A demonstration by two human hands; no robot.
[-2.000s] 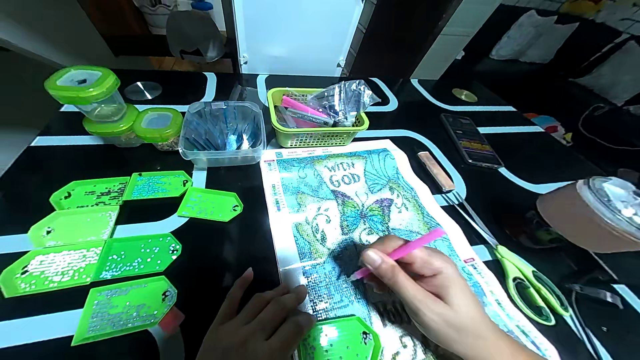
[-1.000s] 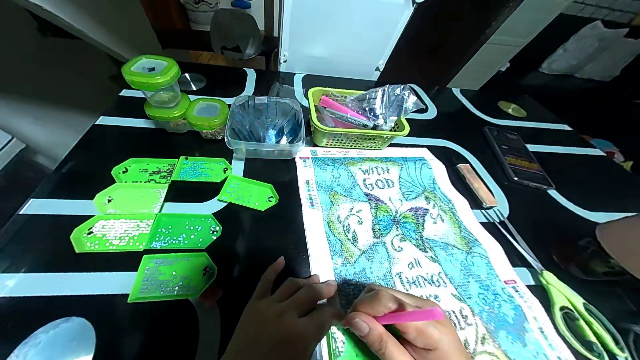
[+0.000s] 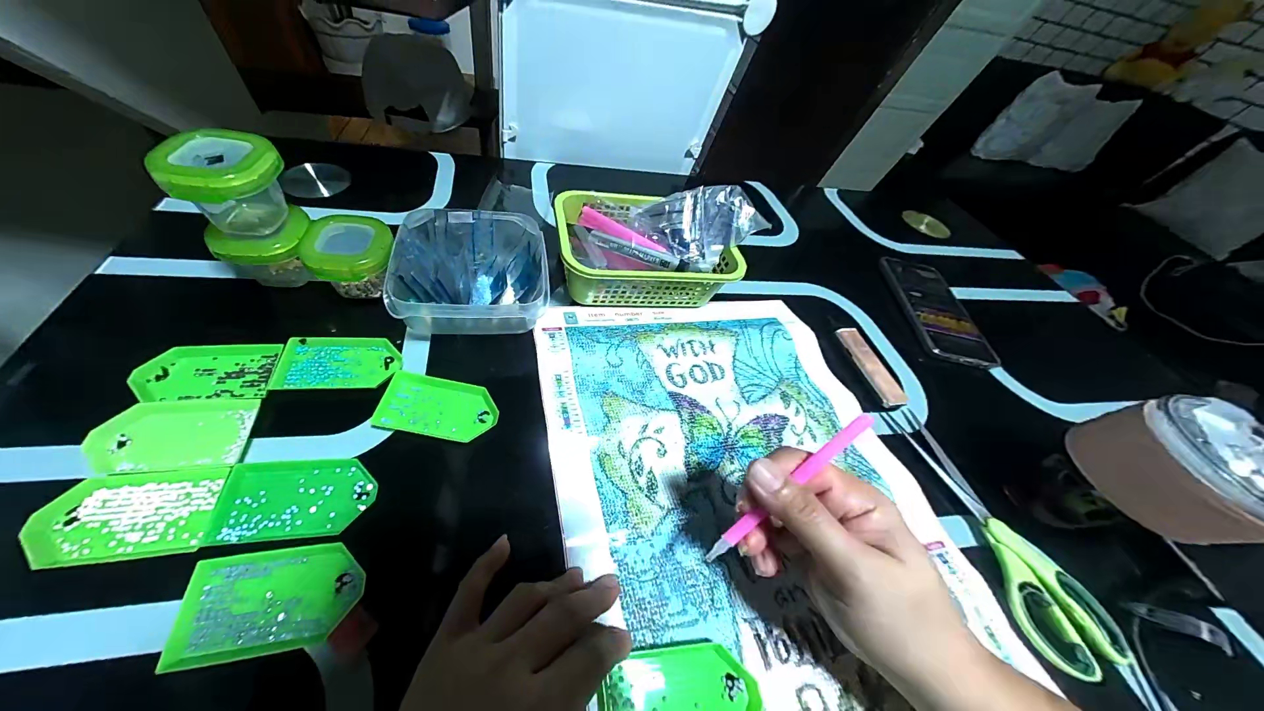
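Note:
My right hand (image 3: 839,543) grips a pink diamond-painting pen (image 3: 795,479), its pale tip just over the diamond painting canvas (image 3: 681,513), which shows a butterfly and lettering. My left hand (image 3: 523,632) rests at the canvas's left edge, fingers apart, beside a green bead tray (image 3: 681,679) that lies on the canvas's lower part. Whether its fingertips touch that tray I cannot tell. Several more green trays (image 3: 267,602) with small drills lie on the black table at the left.
Behind the canvas stand a clear plastic container (image 3: 467,272) of packets and a green basket (image 3: 652,286) with pens. Green-lidded jars (image 3: 346,252) are at the back left. On the right lie a phone (image 3: 938,311), green-handled scissors (image 3: 1057,602) and a brown-and-clear cup (image 3: 1175,464).
My right hand has lifted the pen from near my left hand at the canvas's lower edge and moved it up over the canvas. The pen's tip now shows.

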